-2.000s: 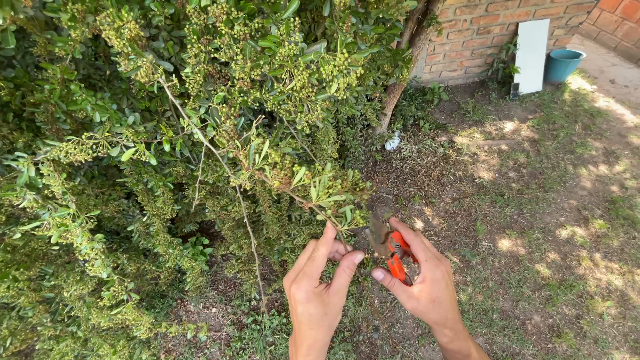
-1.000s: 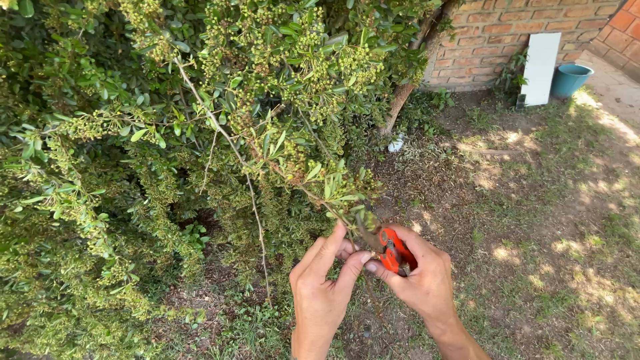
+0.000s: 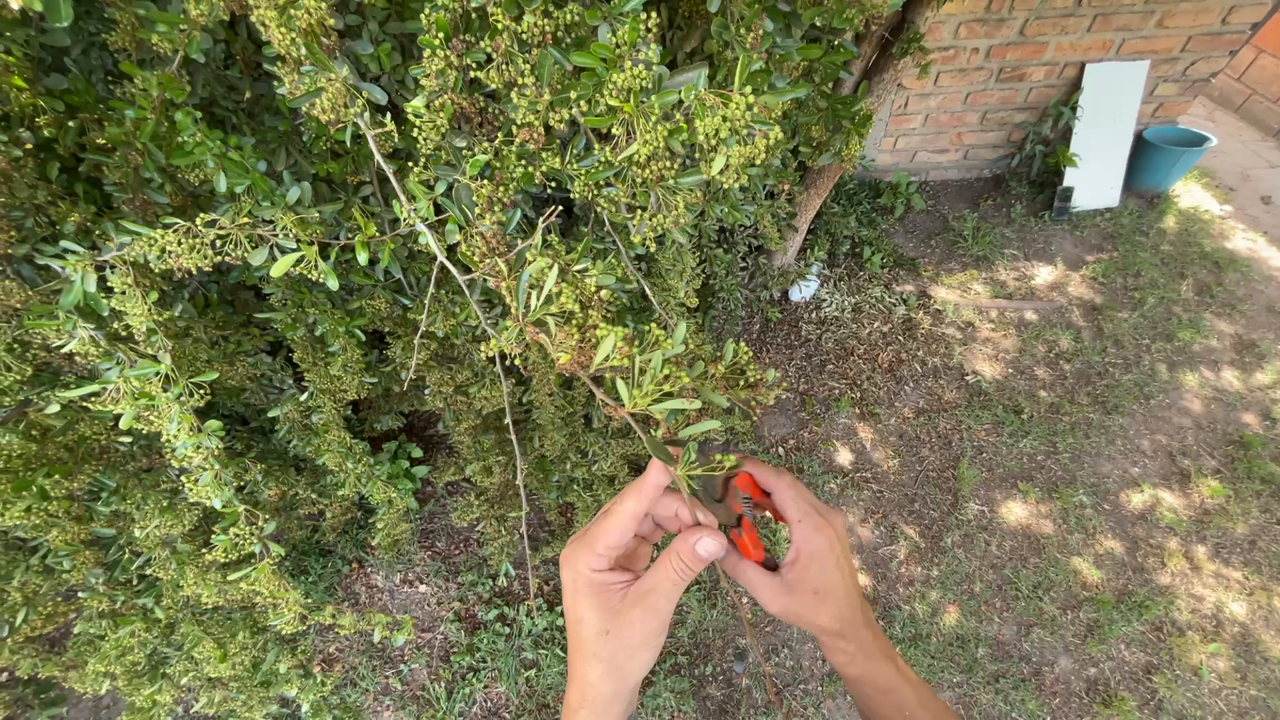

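Note:
My left hand (image 3: 640,570) pinches a thin leafy branch (image 3: 622,412) between thumb and fingers at the lower centre. That branch comes out of a dense green shrub (image 3: 330,400) with clusters of small green berries, and its bare lower end hangs below my hands. Held in my right hand (image 3: 815,560) are pruning shears with red-orange handles (image 3: 748,520). Their dark blades lie close beside the branch, just right of my left fingers; whether they touch it I cannot tell. A bare twig (image 3: 510,420) hangs to the left of my hands.
A leaning trunk (image 3: 812,205) stands behind the branch, with a white object (image 3: 804,284) at its foot. Farther right, a white board (image 3: 1104,135) leans against a brick wall (image 3: 970,80), beside a teal bucket (image 3: 1165,158). Patchy grass and soil (image 3: 1040,430) cover the ground.
Two seconds ago the shears were farther right of my left hand; my right hand has since brought them close to the branch. My left hand keeps its pinch.

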